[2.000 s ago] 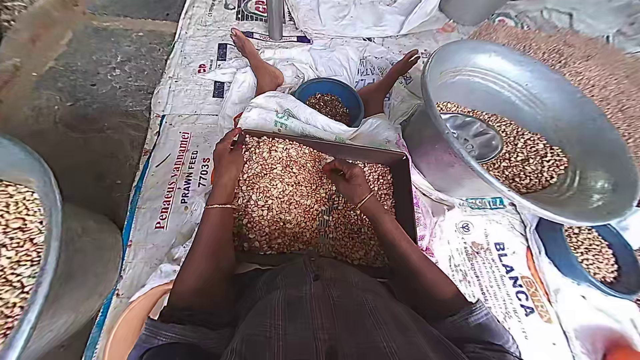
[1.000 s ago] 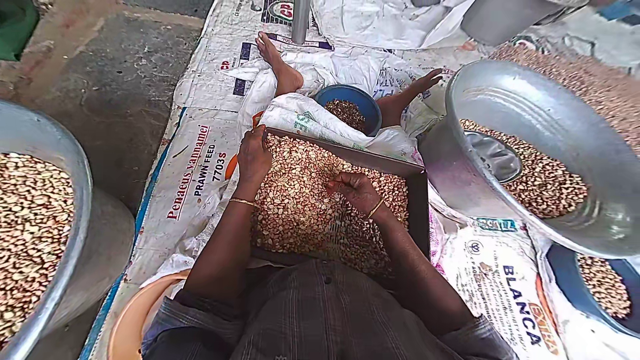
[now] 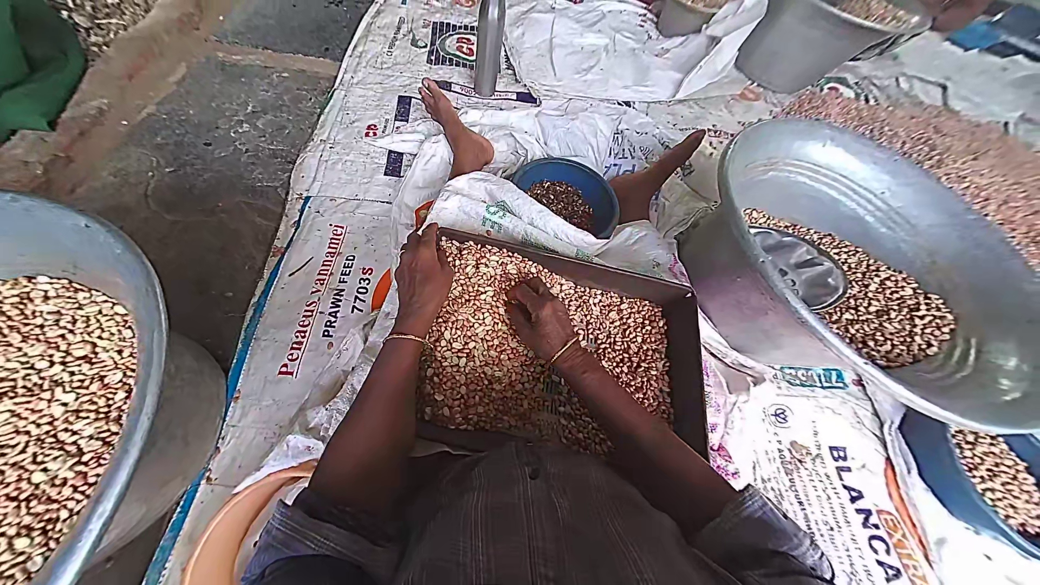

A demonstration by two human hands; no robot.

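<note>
A dark rectangular tray (image 3: 685, 357) lies across my lap, filled with split, pale and reddish-brown nuts or kernels (image 3: 479, 349). My left hand (image 3: 423, 275) rests on the tray's far left corner, its fingers over the rim. Over the middle of the kernels is my right hand (image 3: 540, 317), its fingers bent down to them; whether it pinches any is hidden. Part of the tray's bottom shows near my right forearm. Between my feet, beyond the tray, stands a blue bowl (image 3: 604, 195) with darker bits in it.
A wide metal basin (image 3: 853, 175) with kernels and a metal bowl (image 3: 800, 268) is at right, a blue basin (image 3: 934, 447) below it. Another metal basin (image 3: 154, 325) of kernels stands at left. A metal bottle (image 3: 490, 49) and grey bucket (image 3: 788, 49) stand beyond on printed sacks (image 3: 325, 276).
My right hand has moved left across the kernels, towards my left hand. My left hand stays at the tray's corner.
</note>
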